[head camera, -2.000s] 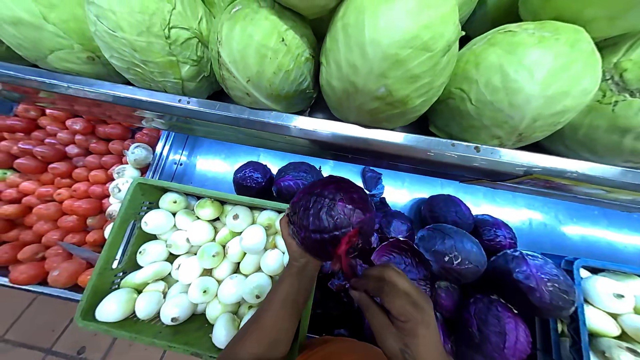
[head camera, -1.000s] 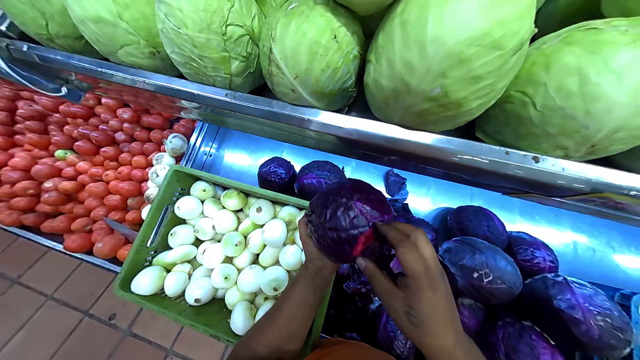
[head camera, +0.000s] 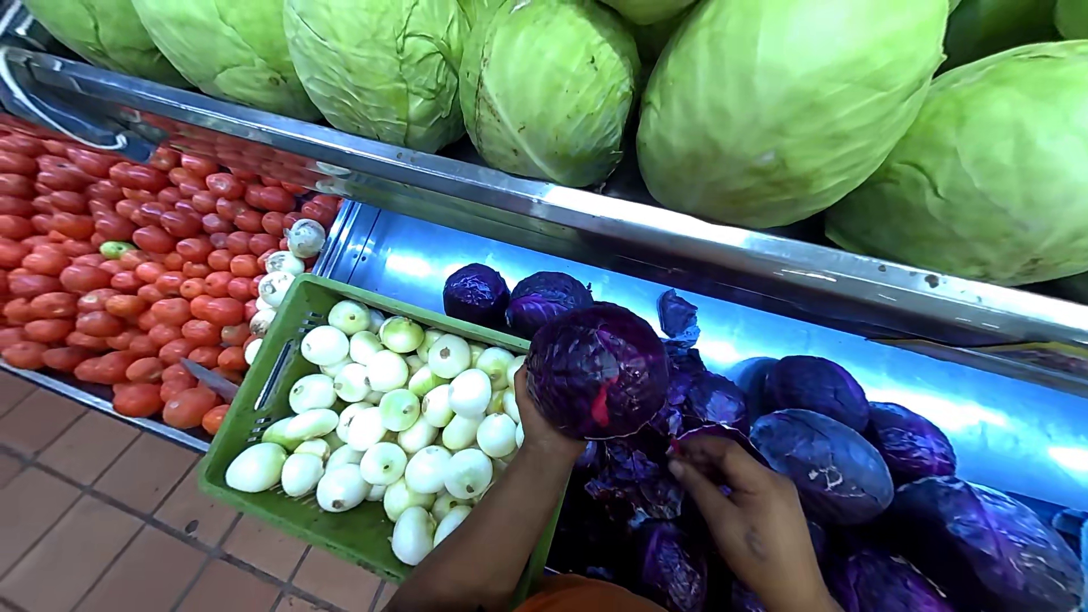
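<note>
A round red cabbage (head camera: 599, 370) with a bright red patch on its front rests in my left hand (head camera: 544, 416), which cups it from the left and below. To its lower right, my right hand (head camera: 748, 510) pinches a loose purple cabbage leaf (head camera: 718, 433) between thumb and fingers, apart from the head. Loose leaves and trimmings (head camera: 637, 480) lie below and between the hands. More red cabbages (head camera: 820, 463) sit in the metal bin at the right, and two small ones (head camera: 548, 299) lie behind the held head.
A green plastic crate (head camera: 255, 365) of peeled white onions stands at the left. Beyond it are tomatoes (head camera: 127, 314) with a knife blade (head camera: 208, 378) among them. A metal shelf edge (head camera: 544, 204) crosses above, holding large green cabbages (head camera: 790, 110). Floor tiles (head camera: 76, 535) show at lower left.
My right hand was at the front of the held cabbage a second ago; now it is lower right of it with a loose leaf. My left hand keeps hold of the cabbage.
</note>
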